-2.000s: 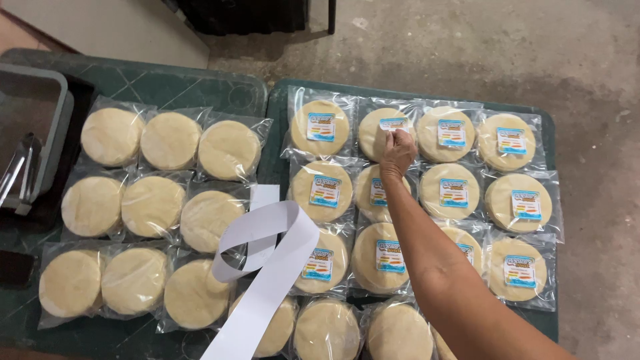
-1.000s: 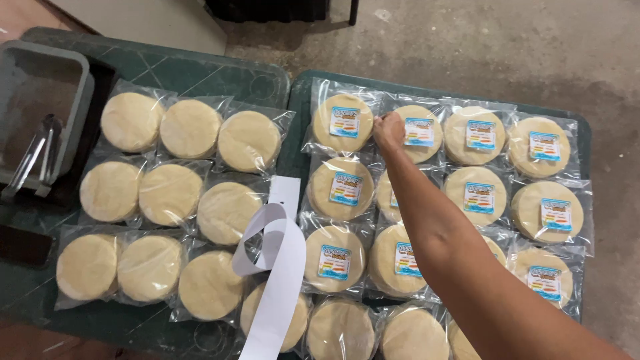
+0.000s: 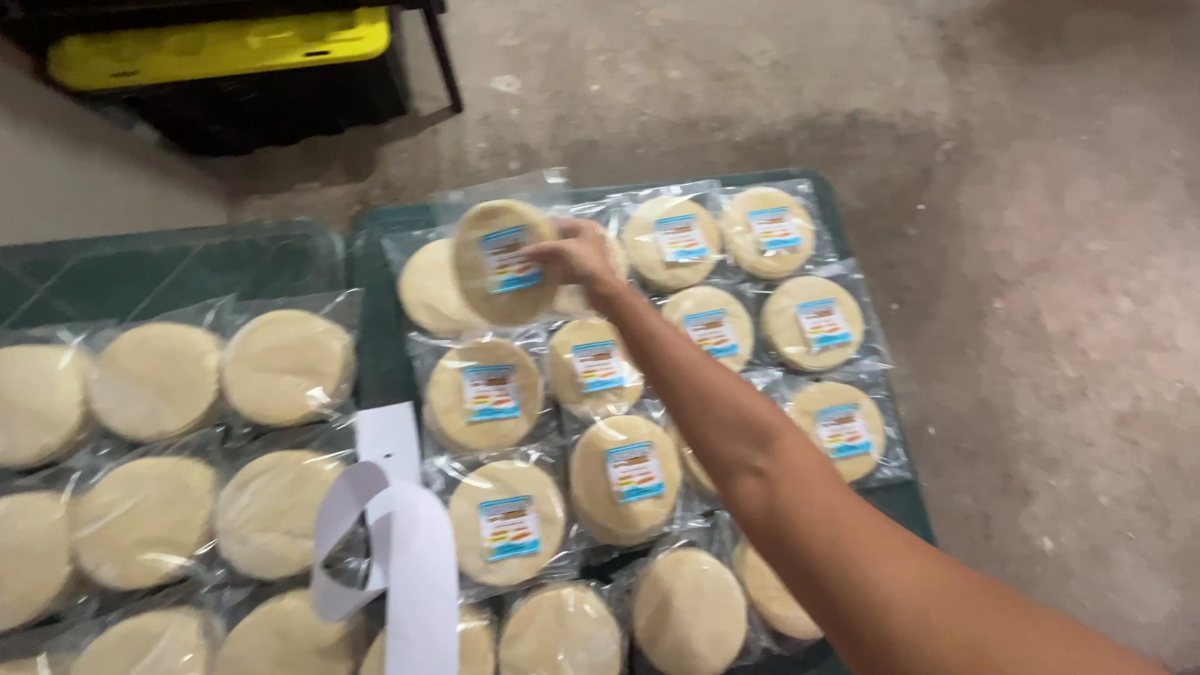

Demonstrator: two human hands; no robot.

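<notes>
My right hand [image 3: 579, 255] grips a labelled plastic bag of round flat dough discs [image 3: 497, 262], thumb on its face, and holds it raised and tilted at the far left corner of the right-hand table. Under and beside it lies a bag of discs with no label in sight [image 3: 433, 291]. Rows of bags with blue and white labels fill the table nearer to me, such as one bagged stack [image 3: 492, 398] just below the held one. A curled white paper strip [image 3: 422, 562] lies over the bags between the two groups. My left hand is out of view.
Unlabelled bagged discs [image 3: 286, 367] cover the left-hand green table [image 3: 169, 272]. More unlabelled bags [image 3: 689, 609] lie along the near side. Beyond the tables, a black bin with a yellow lid [image 3: 225, 47] stands on the concrete floor [image 3: 656, 75].
The labelled bag at the far left corner, lying flat before, is now lifted in my right hand, which shows an unlabelled disc beneath. The view has shifted to the right.
</notes>
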